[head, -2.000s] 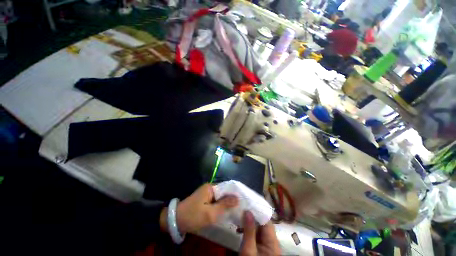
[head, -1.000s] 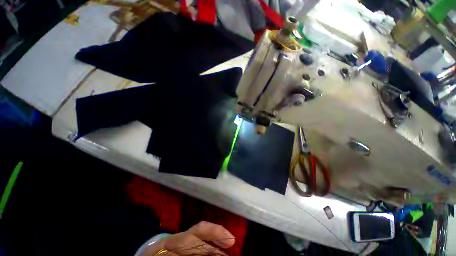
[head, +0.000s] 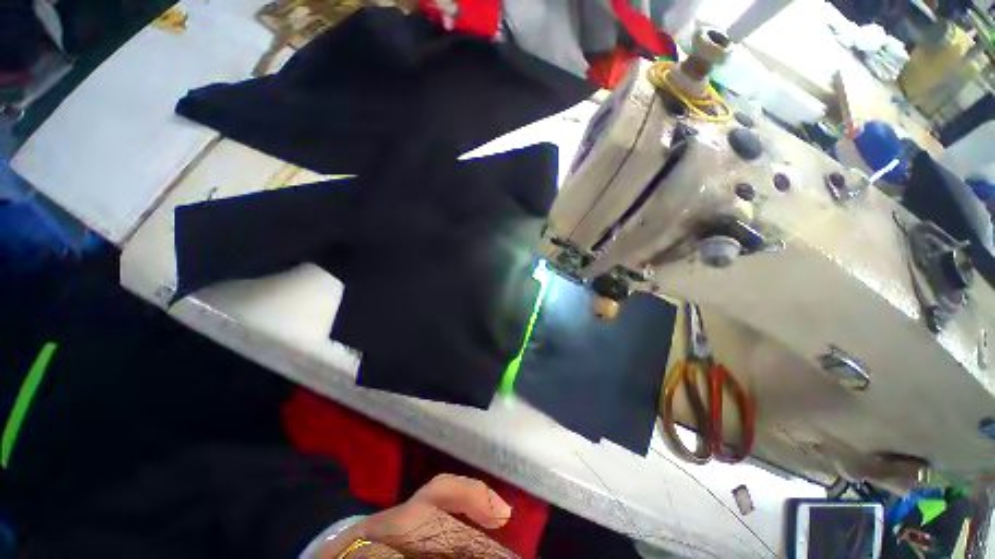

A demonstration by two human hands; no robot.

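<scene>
A black cut panel (head: 426, 240) lies spread left of the needle area. A green strip (head: 525, 347) runs from the lit needle toward the table's front edge, between the panel and a smaller dark piece (head: 606, 366). The off-white sewing machine head (head: 676, 186) stands over them. My left hand (head: 436, 524), with a pale bracelet, is at the bottom edge, below the table and away from the fabric. It is cut off and thin dark lines cross it, so its grip cannot be told. My right hand is out of the picture.
Scissors (head: 709, 409) with orange-red handles lie on the machine bed right of the dark piece. A phone (head: 838, 532) lies at the lower right. Red and grey pieces (head: 467, 13) are at the far edge. Black fabric with a green strip is at the left.
My right hand and the white piece have left the picture. My left hand has moved from the needle area down to the bottom edge. The view has shifted closer to the machine.
</scene>
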